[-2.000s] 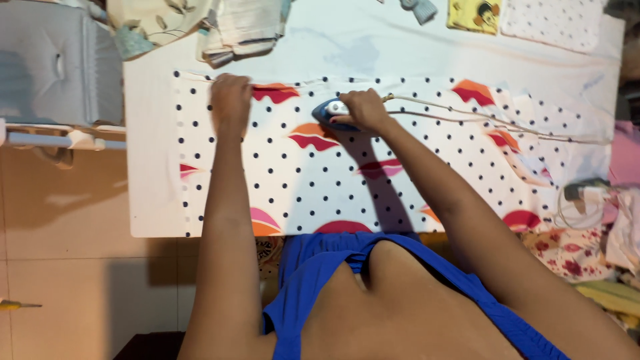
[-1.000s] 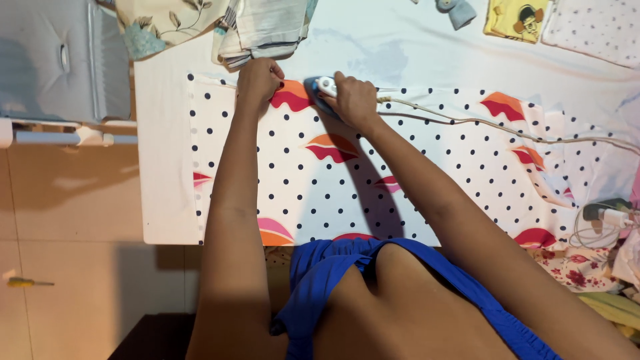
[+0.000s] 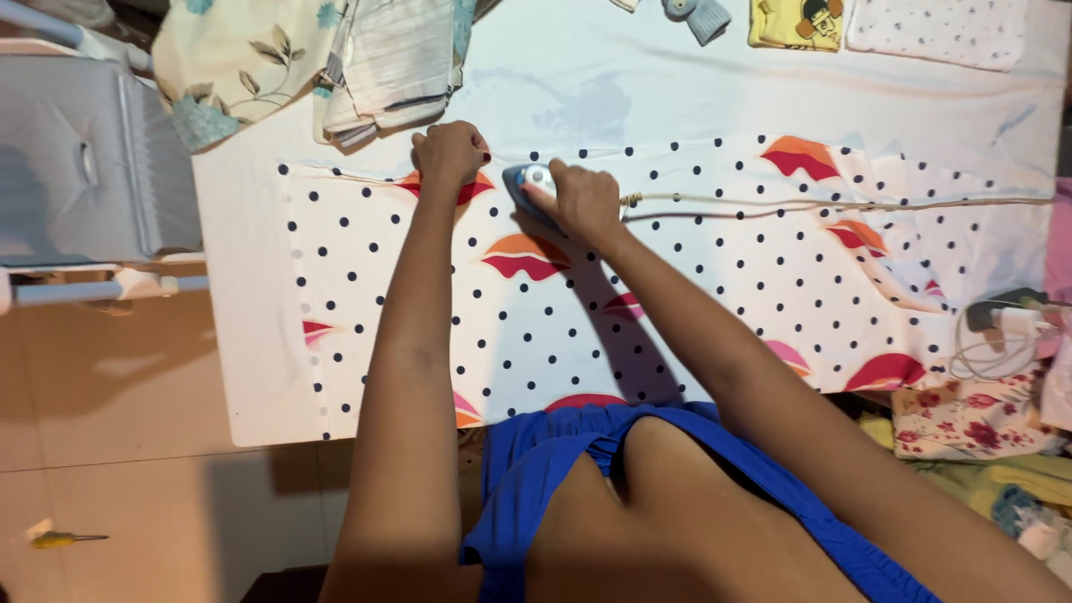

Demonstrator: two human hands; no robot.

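A white fabric with dark dots and red and orange lip prints (image 3: pixel 528 339) lies spread on a table covered with a pale sheet (image 3: pixel 544 84). My right hand (image 3: pixel 586 201) is closed around the handle of a small blue and white clothes iron (image 3: pixel 521 186), which sits near the fabric's far edge. Its cord (image 3: pixel 754 205) runs off to the right. Just left of the iron, my left hand (image 3: pixel 450 155) pinches the fabric's far edge above a lip print.
Folded cloths (image 3: pixel 389 67) and a floral cloth (image 3: pixel 251 63) lie at the far left, a yellow cloth (image 3: pixel 779 25) at the far right. A white plug with cable (image 3: pixel 1017 322) is at the right edge. A grey padded item (image 3: pixel 67 159) stands left. A yellow-handled screwdriver (image 3: pixel 54 539) lies on the floor.
Two seconds ago my left hand was farther left along the fabric's far edge; it is now closer to the iron. The iron stays in my right hand.
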